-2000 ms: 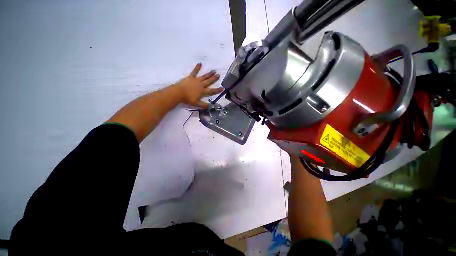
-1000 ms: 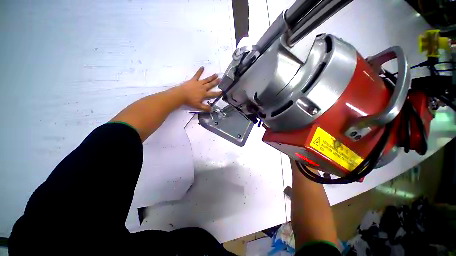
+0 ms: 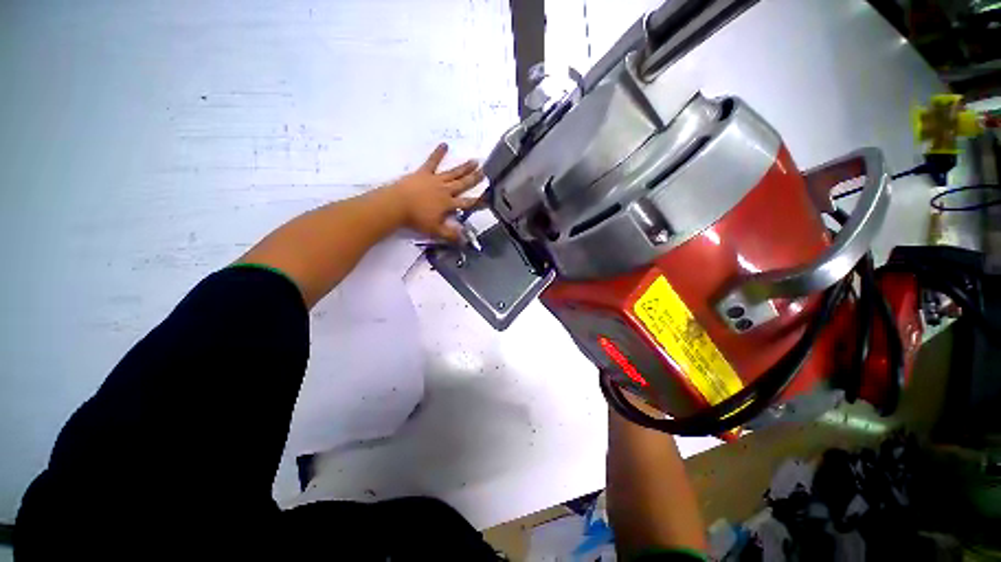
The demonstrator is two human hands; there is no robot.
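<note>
The red and silver cloth cutting machine (image 3: pixel 703 263) fills the right centre, tilted in view. Its flat grey base plate (image 3: pixel 491 280) lies at the cut edge of the white paper marker (image 3: pixel 252 132). My left hand (image 3: pixel 436 202) lies flat on the paper, fingers spread, holding nothing, just left of the machine's front and touching or nearly touching it. The blade is mostly hidden by the motor. My right forearm comes up from below; my right hand is hidden behind the motor, so its grip does not show.
A black cable loops over the motor. A yellow plug connector (image 3: pixel 946 123) is at the far right. A dark strip (image 3: pixel 528 55) runs up at top centre. A small dark piece (image 3: pixel 306 470) lies near my left sleeve. Dark and white scraps (image 3: pixel 834 494) cover the floor beyond the table edge.
The machine has turned and shifted left and slightly down in view, with its base plate a little further left. My right forearm has moved left with it. My left hand has hardly moved.
</note>
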